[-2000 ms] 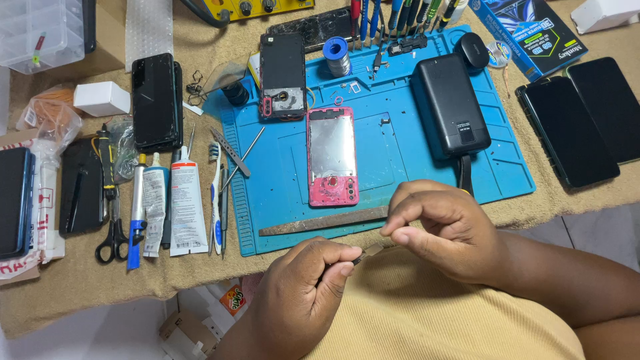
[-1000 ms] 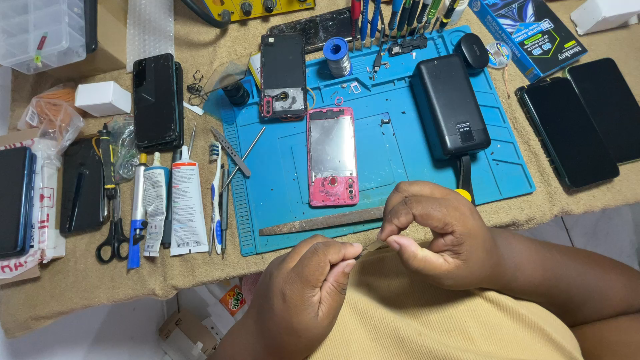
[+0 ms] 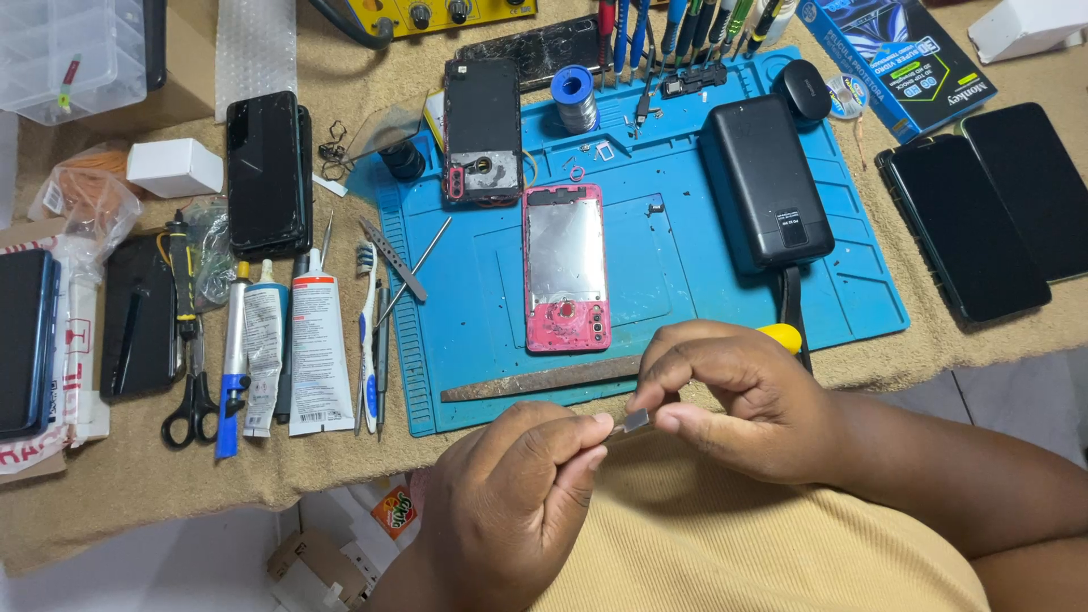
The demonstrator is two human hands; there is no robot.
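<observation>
Between thumb and forefinger, my left hand [image 3: 527,476] pinches a small grey flat piece [image 3: 636,419] whose outer end sticks out to the right; what it is cannot be told. My right hand [image 3: 735,399] is curled close beside that end, thumb and fingers apart, and seems to hold nothing. Just beyond both hands a worn metal file [image 3: 544,379] lies along the near edge of the blue silicone repair mat [image 3: 663,297]; its right end is hidden behind my right hand. Above the file lies a pink phone frame [image 3: 567,268] with a silvery plate.
A black power bank [image 3: 765,183], a solder spool [image 3: 575,100] and an opened phone [image 3: 483,127] rest on the mat. Screwdrivers [image 3: 671,34] stand along its back. Left are tweezers [image 3: 393,258], a toothbrush [image 3: 367,340], glue tubes [image 3: 320,357] and scissors [image 3: 191,408]. Phones [image 3: 960,225] lie right.
The small grey piece now shows a broader flat face between my hands than before. My right thumb and forefinger have parted a little. The things on the mat have not moved.
</observation>
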